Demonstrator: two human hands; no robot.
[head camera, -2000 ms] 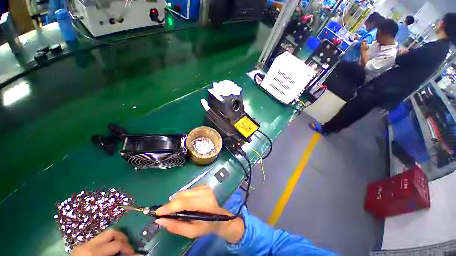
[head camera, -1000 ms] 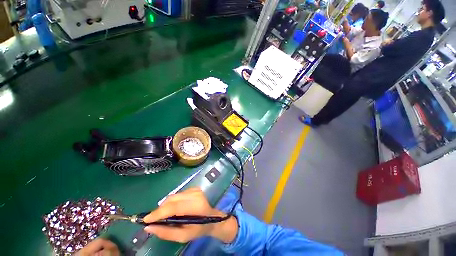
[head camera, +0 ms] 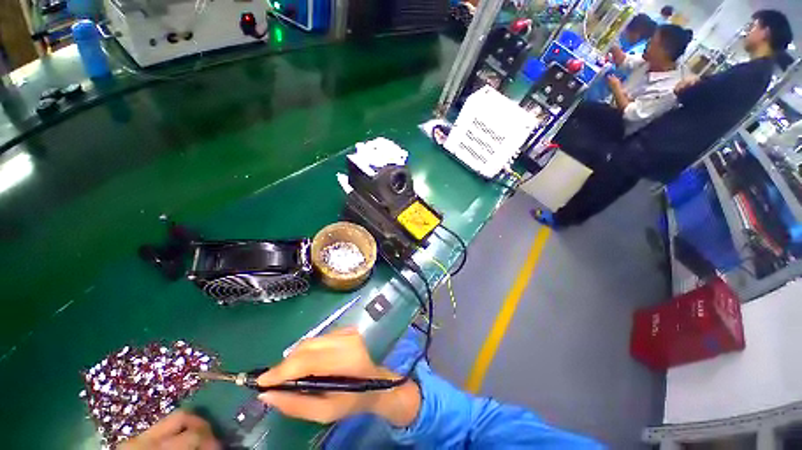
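My right hand (head camera: 330,373) holds the black soldering iron (head camera: 339,384) like a pen, its metal tip pointing left at the right edge of the pile. The pile of tiny silvery parts with reddish-dark leads (head camera: 141,387) lies on the green mat at the lower left. My left hand (head camera: 180,432) is at the bottom edge, partly cut off and blurred, at the near side of the pile; whether it grips a part cannot be seen. A small dark piece (head camera: 250,413) lies on the mat between the hands.
A black fan (head camera: 251,268) stands behind the pile, beside the round tan tub (head camera: 344,256). The black soldering stand (head camera: 387,198) with cables is right of it. A thin silvery strip, a dark square (head camera: 378,306) and a white box (head camera: 491,132) lie along the bench. People are beyond.
The view has shifted, moving the bench items in the picture. My left hand was further right two seconds ago. The iron stays in my right hand, its tip still by the pile.
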